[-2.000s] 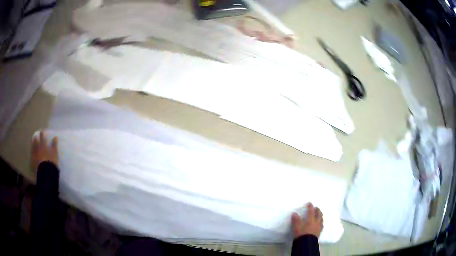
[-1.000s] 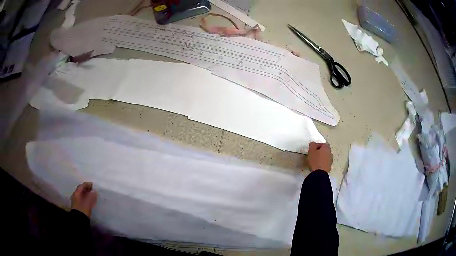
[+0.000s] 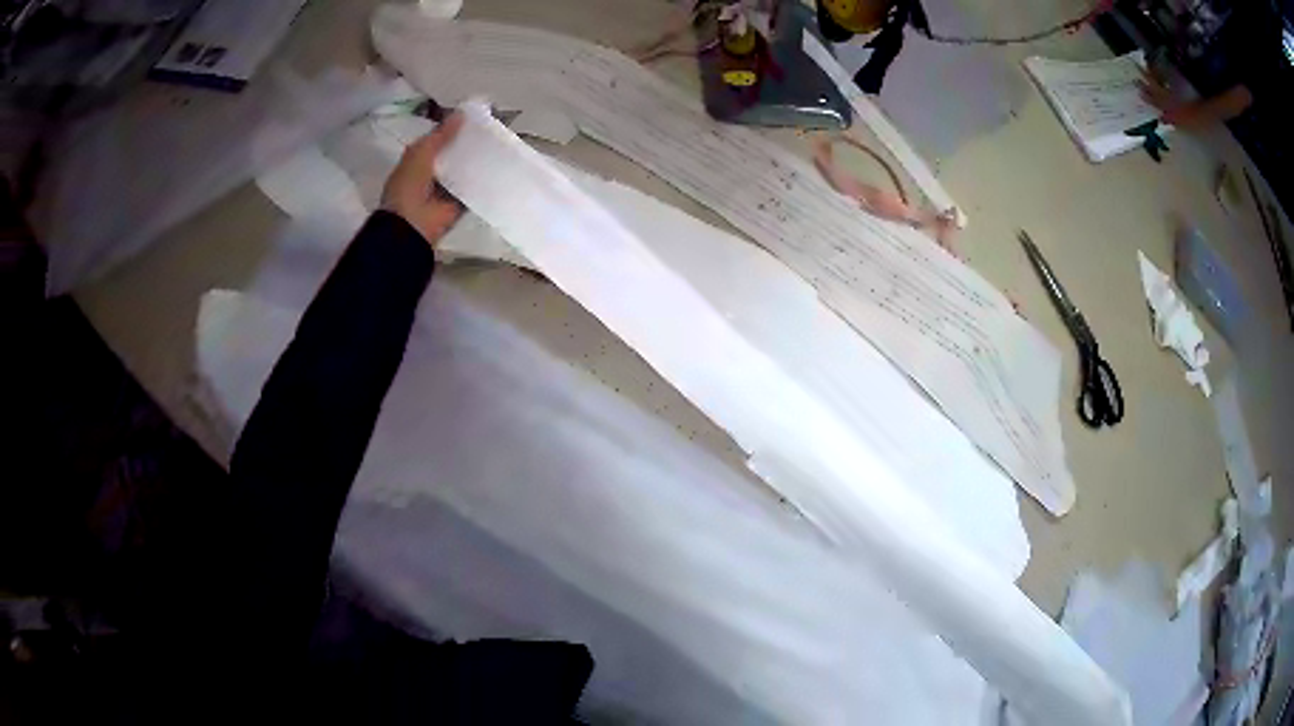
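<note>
My left hand (image 3: pixel 427 187) holds the far-left end of a long white pattern piece (image 3: pixel 667 341), raised and partly folded over. Its other end runs down to the lower right edge of the picture. Another white layer (image 3: pixel 908 411) lies just beyond it. Sheer bluish-white sheets (image 3: pixel 568 539) lie rumpled on the near side of the table, partly under the held piece. My right hand is not visible; a dark shape of cloth shows at the bottom edge, and I cannot tell if it is a sleeve.
A marked paper pattern (image 3: pixel 795 213) lies beyond the work. Black-handled shears (image 3: pixel 1081 348) lie right of it. A dark-based machine (image 3: pixel 773 92) stands at the back. Another person's hand (image 3: pixel 1189 108) is on a notebook (image 3: pixel 1090 105). A spare pile (image 3: pixel 1135 624) and tied bundle (image 3: pixel 1249 638) are lower right.
My left hand has moved up and away from the near sheets and taken hold of the white piece's left end. The piece has lifted. My right hand has left the picture. The view has turned.
</note>
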